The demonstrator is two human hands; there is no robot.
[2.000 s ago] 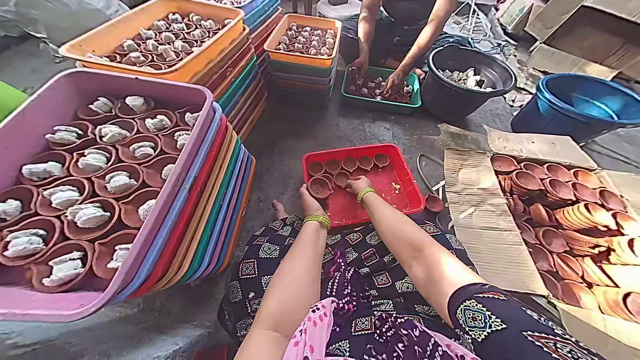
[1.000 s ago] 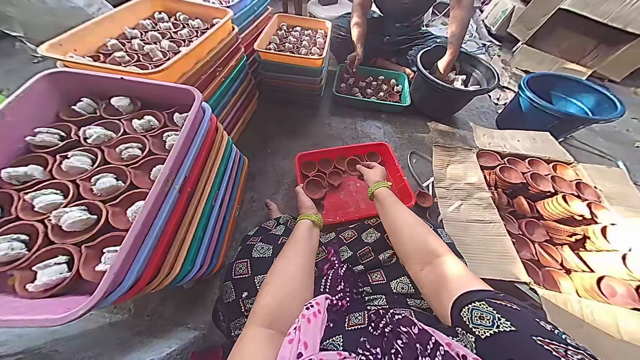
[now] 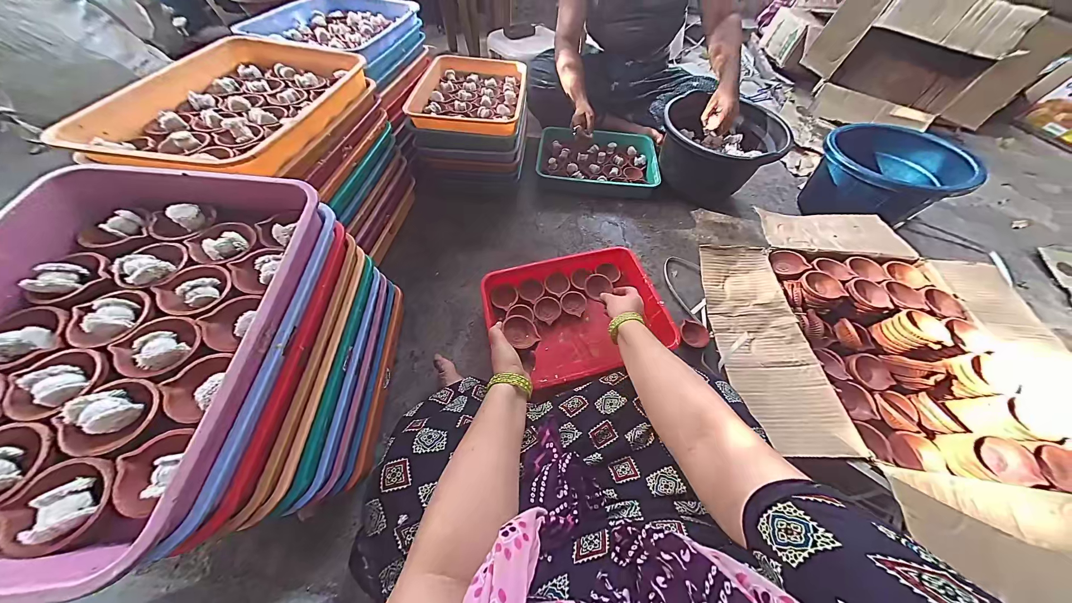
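A red plastic tray (image 3: 586, 347) rests in front of my lap, with several small clay lamp cups (image 3: 548, 310) set in rows across its far part. My left hand (image 3: 506, 352) is at the tray's left edge, its fingers around a clay cup (image 3: 521, 332) that appears to be part of a small stack. At the right end of the rows, my right hand (image 3: 621, 303) holds another clay cup (image 3: 598, 286) by its near side. One more clay cup (image 3: 694, 333) lies on the floor just right of the tray.
Stacked trays of filled cups, topped by a purple tray (image 3: 306, 209) and an orange tray (image 3: 63, 138), stand left. An open carton (image 3: 745, 335) of clay cups lies right. Ahead, a co-worker's hands (image 3: 720, 110) work at a black tub (image 3: 720, 167) and green tray (image 3: 599, 186), beside a blue tub (image 3: 863, 176).
My right hand has moved from the middle of the tray to the right end of the rows. More cups stand in a second row. The co-worker's hand has moved from the green tray to the black tub.
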